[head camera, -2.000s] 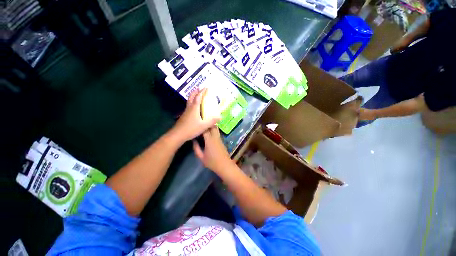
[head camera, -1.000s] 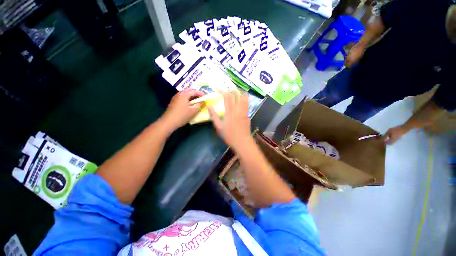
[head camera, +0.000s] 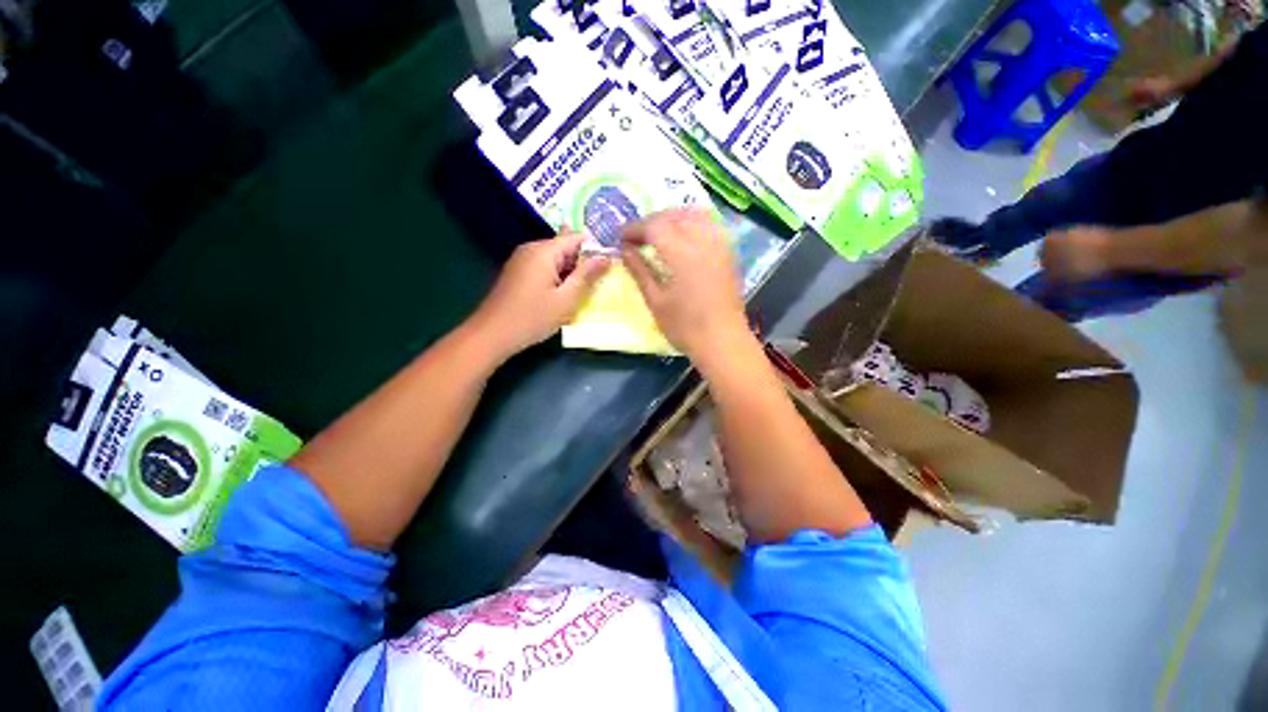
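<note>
A yellowish sheet (head camera: 612, 314) is held by its upper edge between both hands. It lies over the green part of the small pile of smart watch boxes (head camera: 577, 146) at the bench edge. My left hand (head camera: 535, 292) pinches the sheet's left side. My right hand (head camera: 684, 271) has its fingertips at the sheet's upper right. Whether a label is at the fingertips is too small to tell. The large fanned box stack (head camera: 834, 139) lies just right of the small pile, its top cut off by the frame.
More smart watch boxes (head camera: 156, 434) lie at the left, with a label sheet (head camera: 64, 659) below. A post (head camera: 487, 28) stands behind. Open cartons (head camera: 1015, 362) stand beside the bench, near a blue stool (head camera: 1036, 70) and another person's arm (head camera: 1154, 251).
The yellowish sheet has come into both hands, and the fingers have now closed together at its upper edge. The second carton has moved beside the bench. The view has shifted.
</note>
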